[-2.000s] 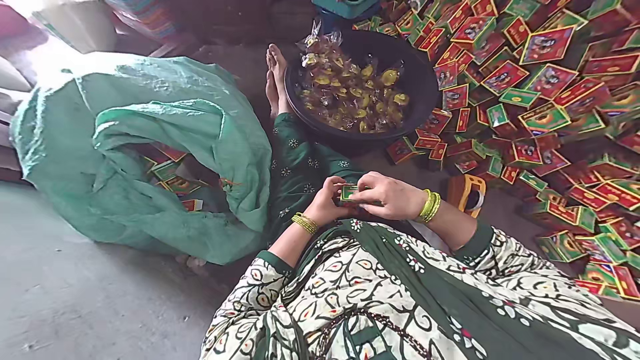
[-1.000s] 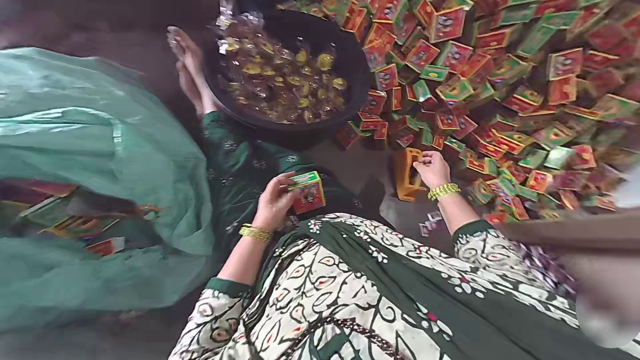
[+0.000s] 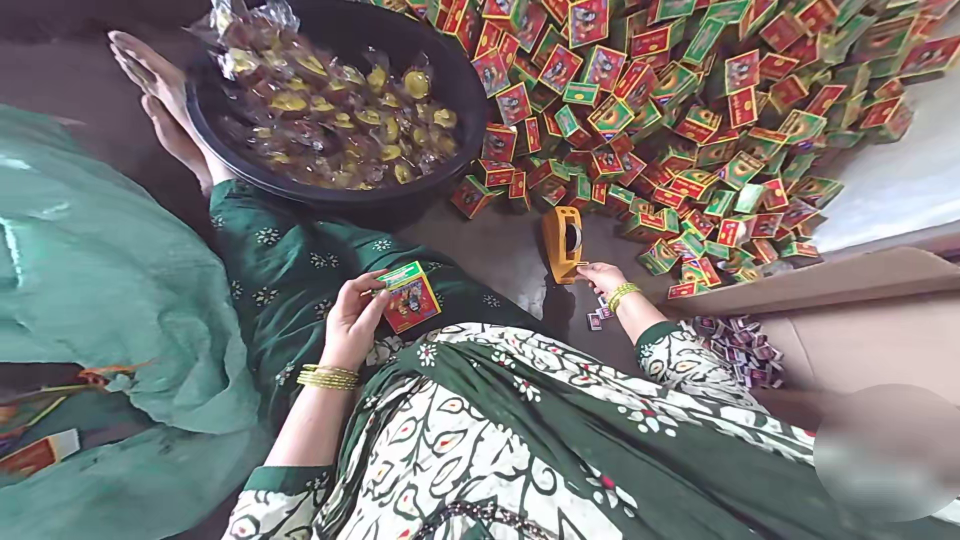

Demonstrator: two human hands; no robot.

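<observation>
Between the thumb and fingers of my left hand (image 3: 358, 311) is a small red and green printed cardboard box (image 3: 411, 300), held above my lap. My right hand (image 3: 601, 277) has its fingertips at the near end of a yellow tape dispenser (image 3: 556, 247), which stands on the floor with a tape roll in it. Whether those fingers pinch a piece of tape is too small to tell. Beyond my legs, a dark round tub (image 3: 315, 191) holds many clear-wrapped pieces with yellow parts.
A large heap of similar red and green boxes (image 3: 607, 116) covers the floor at the upper right. A cardboard carton (image 3: 855, 330) stands at the right, beside small printed boxes (image 3: 742, 349). At the left lies an open green sack (image 3: 127, 270) with boxes inside.
Two seconds ago both hands were together at a box over my lap. My right hand has since moved right to the tape dispenser, while my left keeps a box. The view has shifted.
</observation>
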